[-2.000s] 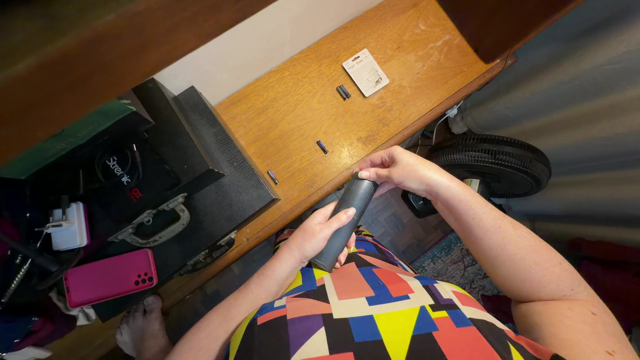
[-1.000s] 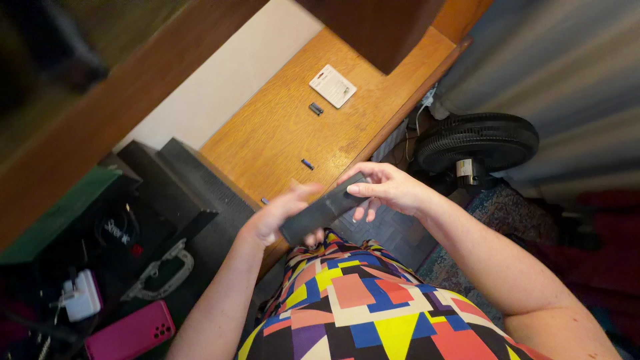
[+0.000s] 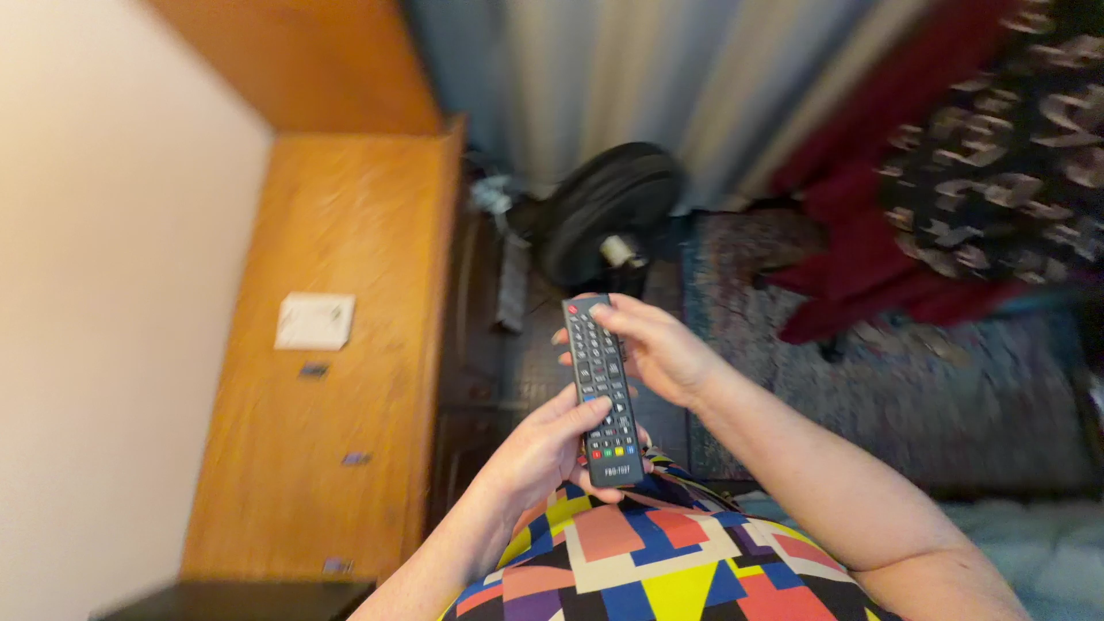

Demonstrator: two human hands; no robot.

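Note:
A black remote control (image 3: pixel 607 392) is held in front of my patterned top, its button side facing up. My left hand (image 3: pixel 552 440) grips its lower half, the thumb lying over the middle buttons. Around the upper end is my right hand (image 3: pixel 651 345), with its thumb on the top buttons and fingers behind. To the left, on the wooden surface, lies a white blister card (image 3: pixel 315 322). Small dark batteries lie near it: one (image 3: pixel 314 370) just below the card, another (image 3: pixel 356 459) farther down, and one more (image 3: pixel 337 566) close to the near end.
A round black fan (image 3: pixel 614 211) stands on the floor beyond my hands, before a striped curtain (image 3: pixel 621 78). A power strip (image 3: pixel 512 289) is beside the wooden furniture. Dark red and black patterned cloth (image 3: pixel 992 172) hangs at right over a rug (image 3: pixel 862 405). A black case edge (image 3: pixel 233 599) shows lower left.
The remote has been turned over, from its plain dark back to its button side. My left hand, blurred and loose on it a second ago, now grips it. The view has swung to the right.

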